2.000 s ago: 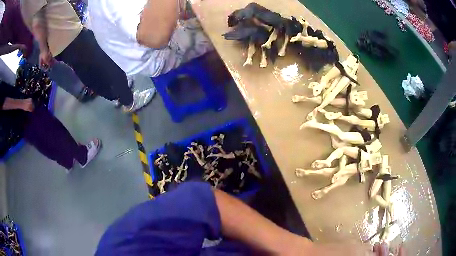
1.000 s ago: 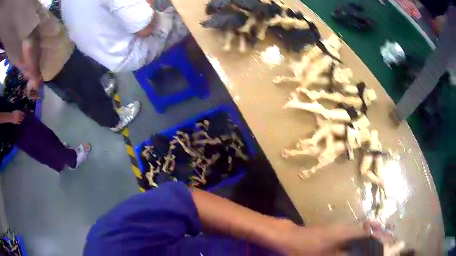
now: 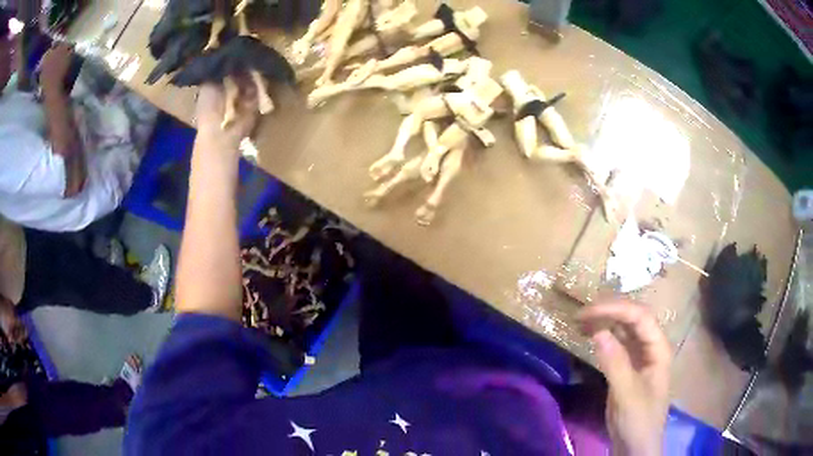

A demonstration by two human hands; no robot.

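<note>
My left hand (image 3: 220, 111) is at the far left of the table, its fingers partly hidden at a black sculpted piece (image 3: 234, 64) with two cream legs sticking out; it appears to hold this assembly. My right hand (image 3: 631, 334) is over the near table edge, fingers apart, with nothing seen in it. A crumpled white glue wad (image 3: 637, 258) lies beyond it, with a thin pale stick (image 3: 691, 265) beside it. Several cream figure legs (image 3: 446, 147) with black hip bands lie in the middle. One separate pair (image 3: 539, 120) lies right of them.
A loose black piece (image 3: 738, 303) lies at the right of the table. More black assemblies (image 3: 178, 36) are at the far left. Below the table edge are a blue crate (image 3: 299, 374) of parts and a blue stool (image 3: 147, 183). A seated person (image 3: 45, 165) is at the left.
The view has turned, bringing the white wad and my right hand clearly into sight. My left hand has moved from the near end, where a dark piece was at it, to the far-left pile.
</note>
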